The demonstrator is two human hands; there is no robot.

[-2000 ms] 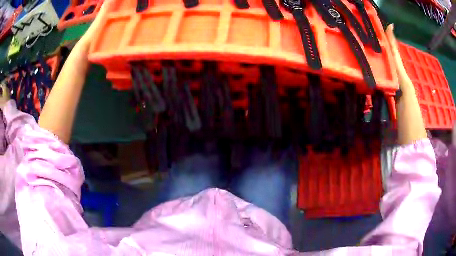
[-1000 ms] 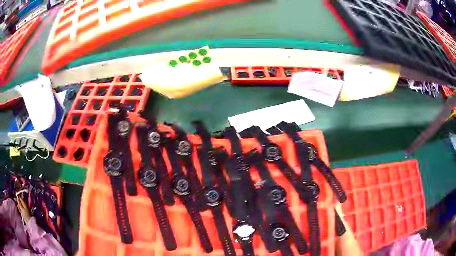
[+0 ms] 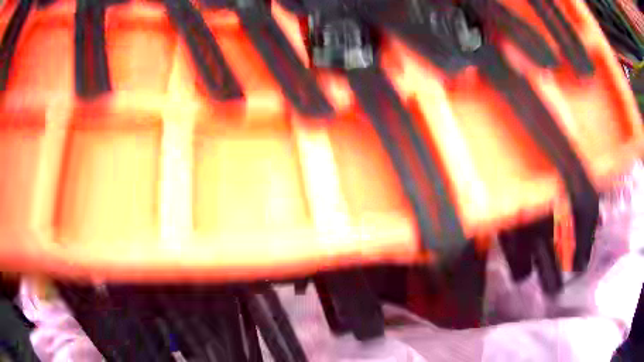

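An orange-red compartment tray (image 3: 247,177) fills most of the view, very close and blurred, with its near edge curving across the lower part. Black watch straps (image 3: 409,155) lie over its pockets, some reaching its near edge. A round-cased watch (image 3: 342,42) lies at the top middle, blurred. More black straps (image 3: 353,304) hang below the tray edge, so at least one layer sits beneath. Neither of my hands can be seen. Only pink sleeves show at the lower left and at the right, partly behind the tray.
My pink work coat (image 3: 522,339) shows below the tray. Thin wire-like or strap-like items (image 3: 621,28) show at the top right corner, too blurred to name. The tray hides nearly everything else.
The strapped watches and tray have come much closer and now fill the view. The bench with the yellow sheet, papers and other trays has gone out of view.
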